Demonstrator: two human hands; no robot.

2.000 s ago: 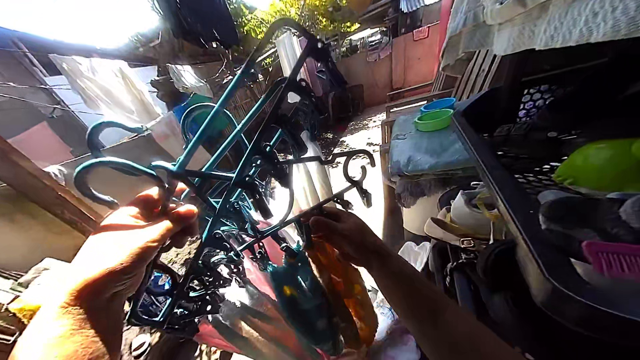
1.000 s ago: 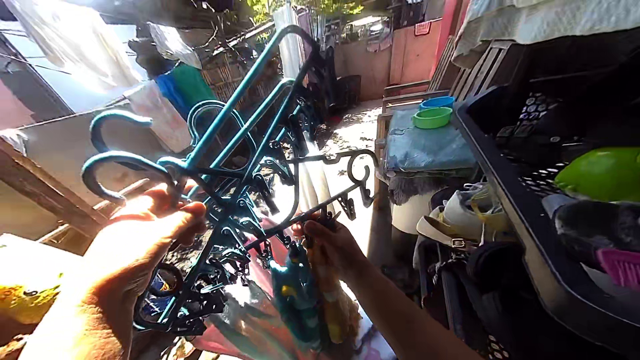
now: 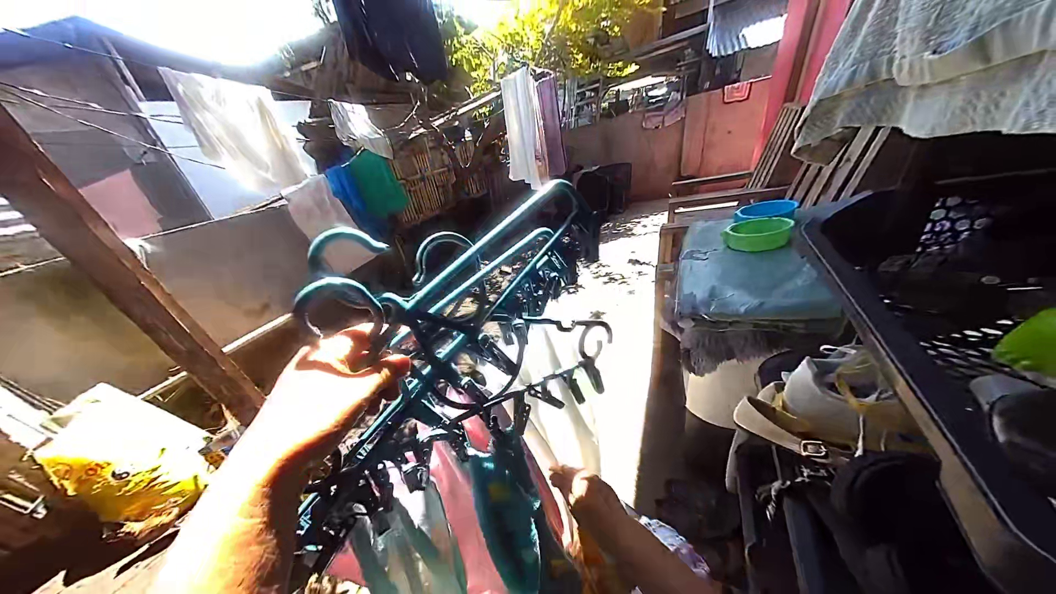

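My left hand (image 3: 351, 371) grips a bundle of dark teal plastic clip hangers (image 3: 487, 280) by the base of their hooks. Several clothespin clips dangle from the frames. Under them hang clothes in pink, white and a dark teal piece (image 3: 503, 503), pinned to the clips. My right hand (image 3: 582, 491) is lower and to the right, its fingers closed at the edge of the hanging cloth, beside a white piece (image 3: 557, 412). An orange-brown cloth (image 3: 594, 561) hangs just below that hand. Exactly which cloth its fingers pinch is hard to tell.
At the right, a black plastic crate (image 3: 907, 388) stands near shoes (image 3: 825, 396). Green (image 3: 759, 236) and blue (image 3: 767, 210) basins rest on a covered stand. A wooden post (image 3: 124, 280) slants at left, with a yellow bag (image 3: 120, 478) below. Laundry (image 3: 235, 124) hangs on lines behind.
My right hand has moved down from the clips on the lower hanger bar to the hanging cloth. My left hand keeps its hold on the hangers.
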